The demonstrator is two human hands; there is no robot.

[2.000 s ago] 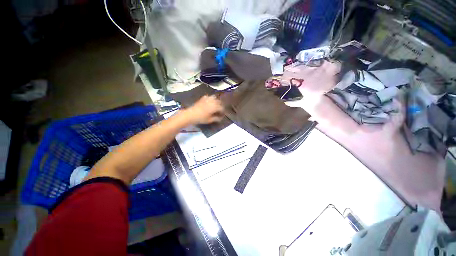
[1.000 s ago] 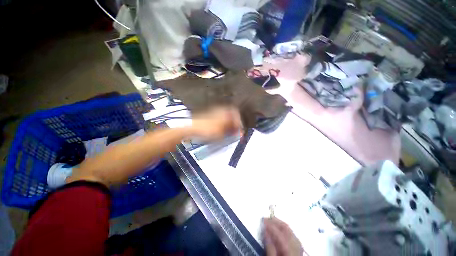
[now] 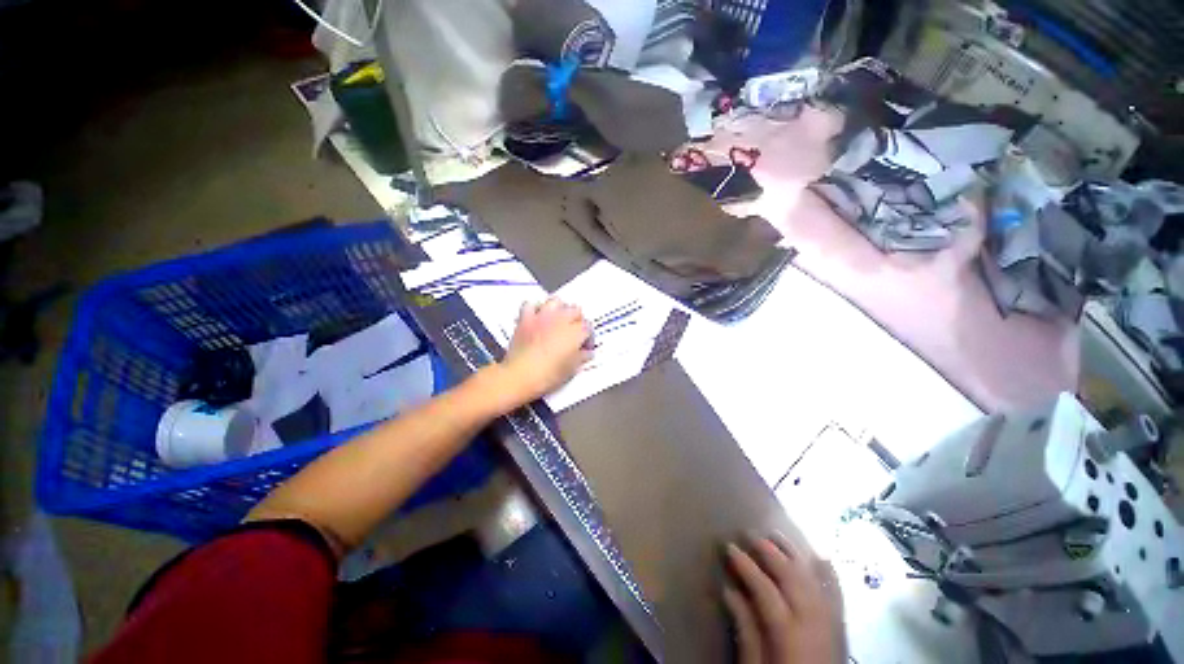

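Note:
A brown-grey fabric panel (image 3: 669,448) lies flat on the white machine table, along its ruler-marked front edge. My right hand (image 3: 786,599) rests on the panel's near end, fingers spread, cut off by the lower edge. My left hand (image 3: 551,348) is over the white surface with thin dark lines, just beyond the panel's far end; its fingers are curled and whether they hold anything is hidden. A dark textured strip (image 3: 666,336) lies beside the panel's far end. A stack of brown-grey panels (image 3: 688,240) lies behind it.
The white sewing machine head (image 3: 1000,486) stands at right. A blue crate (image 3: 136,486) with pale pieces and a white cylinder (image 3: 204,433) is at left. Behind are a blue-tied bundle (image 3: 591,110), red-handled scissors (image 3: 688,161) and grey pieces (image 3: 909,208) on pink cloth.
A brown-grey panel now lies along the front of the table. My left hand has come away from the stack toward the front edge. My right hand has come into view and onto the panel.

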